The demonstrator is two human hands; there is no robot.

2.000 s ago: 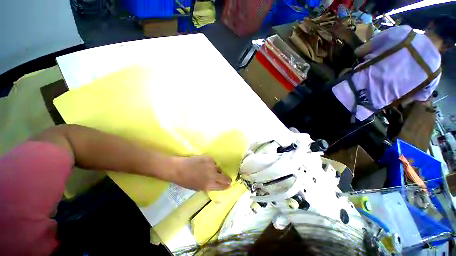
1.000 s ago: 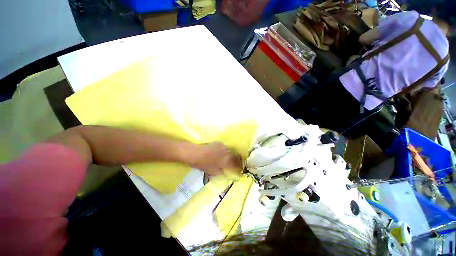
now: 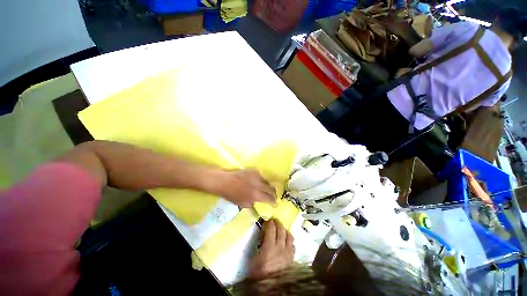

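A large yellow lining panel (image 3: pixel 156 124) lies across the white tabletop (image 3: pixel 254 81), up to the needle area of the white sewing machine (image 3: pixel 358 214). My left hand (image 3: pixel 248 188) presses on the panel just left of the presser foot (image 3: pixel 293 200), with its fingers bent down on the cloth. My right hand (image 3: pixel 276 245) is below it, with its fingertips at a small folded yellow edge (image 3: pixel 266 210) beside the needle. A narrower yellow strip (image 3: pixel 222 243) lies at the front of the tabletop. The needle itself is too small to make out.
A khaki panel pile with a dark brown patch (image 3: pixel 70 115) is at the left. Beyond the machine are a red-edged carton (image 3: pixel 326 63), a blue bin (image 3: pixel 462 179) and a seated person in a light purple top (image 3: pixel 456 75). Thread spools (image 3: pixel 425 220) stand at lower right.
My right hand has come into view at the bottom, at the yellow edge by the needle. My left hand stays on the panel. The small yellow piece near the foot is now folded up.
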